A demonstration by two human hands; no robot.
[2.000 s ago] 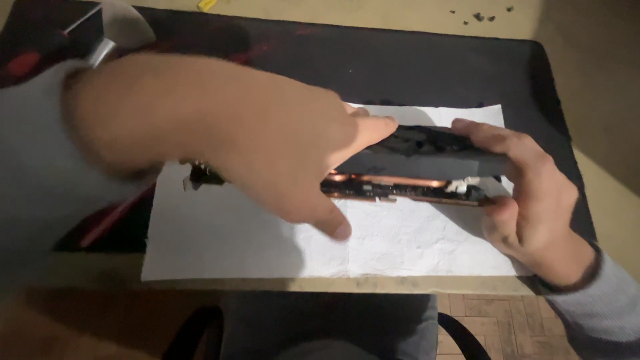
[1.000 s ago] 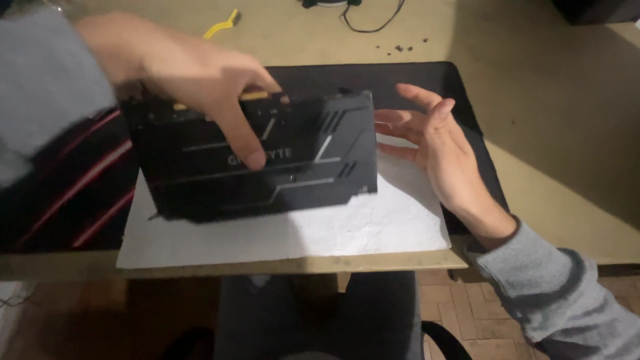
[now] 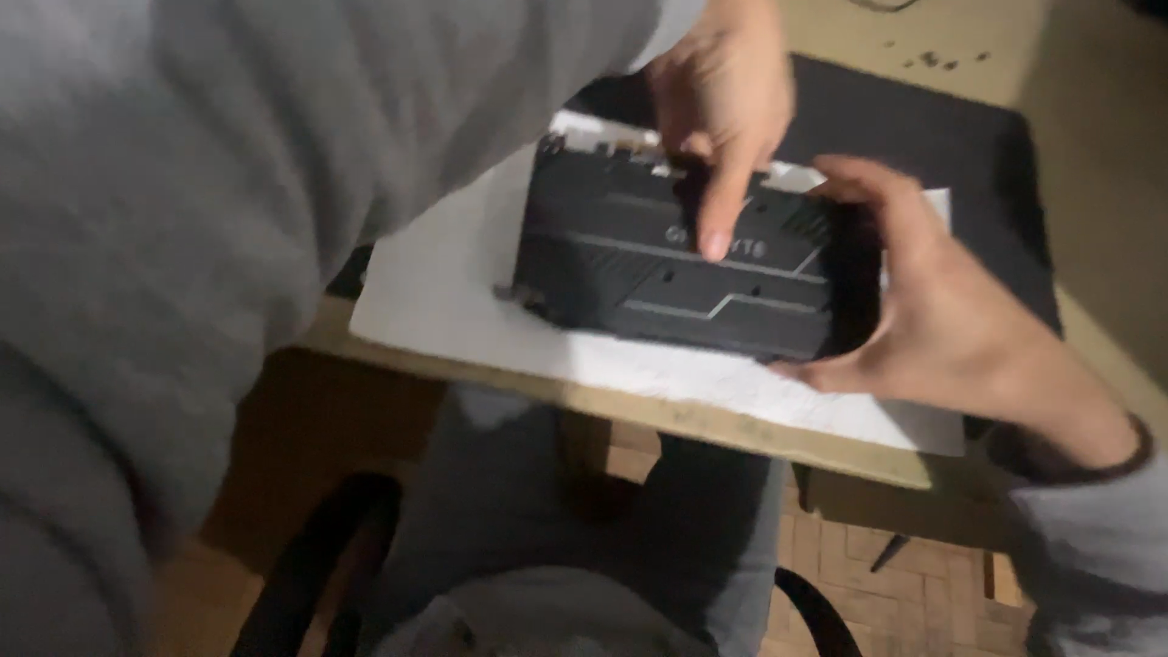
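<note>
A black Gigabyte graphics card (image 3: 693, 283) is over a sheet of white paper (image 3: 438, 283), its backplate with grey line patterns facing up. My left hand (image 3: 730, 119) grips its far edge from above, thumb pressed on the backplate near the lettering. My right hand (image 3: 940, 292) clasps the card's right end, with fingers at the far corner and thumb at the near corner. A metal bracket tab (image 3: 520, 294) juts out at the card's lower left. The card's underside is hidden.
Beneath the paper lies a black desk mat (image 3: 922, 128) on a light table. Several small dark screws or bits (image 3: 931, 60) are scattered beyond the mat. Part of a cable (image 3: 883, 5) shows at the top. A chair armrest (image 3: 817, 611) is below the table edge.
My right hand was apart from the card one second ago and now clasps its right end. Two seconds ago the card was edge-on; its backplate now faces up. The view has shifted.
</note>
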